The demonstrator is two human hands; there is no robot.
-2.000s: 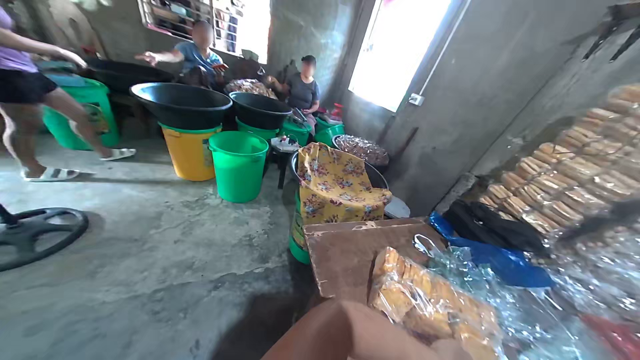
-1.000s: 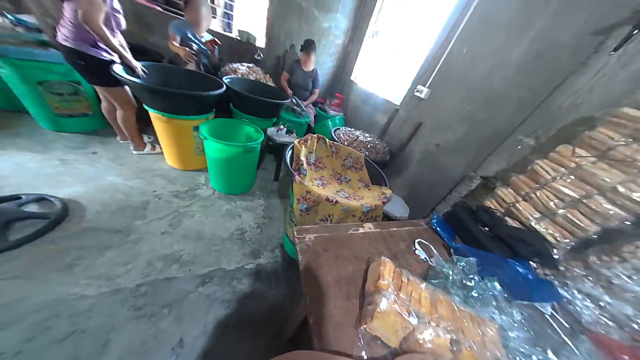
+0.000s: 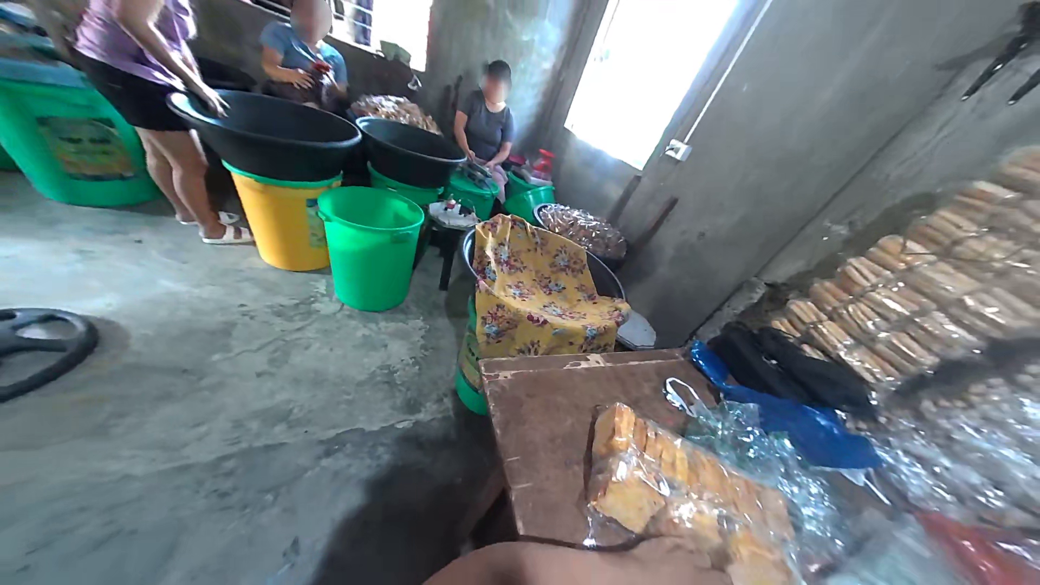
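Observation:
A clear plastic bag of toasted bread slices [image 3: 691, 479] lies on the brown wooden tabletop [image 3: 552, 422] at lower right. My left hand [image 3: 670, 559] is at the bottom edge, against the near side of this bag; its fingers are mostly cut off and blurred, so its grip cannot be made out. The forearm comes in from the bottom middle. My right hand is out of view. Just right of the bread lie crumpled clear plastic bags [image 3: 764, 455], beside a blue plastic bag [image 3: 821, 431] with a black cloth item [image 3: 780, 366] on it.
Beyond the table, a floral yellow cloth [image 3: 540, 284] drapes a basin. Farther back are a green bucket [image 3: 374, 252], a yellow bucket [image 3: 284, 219] under a black basin [image 3: 268, 134], and several people. Packed bread [image 3: 918, 284] is stacked at right. A black wheel-shaped base [image 3: 45, 349] is on the floor.
The standing person in purple has moved right, to the black basin, one hand at its rim. My forearm, raised at the bottom two seconds ago, dropped nearly out of view and now shows low beside the bread.

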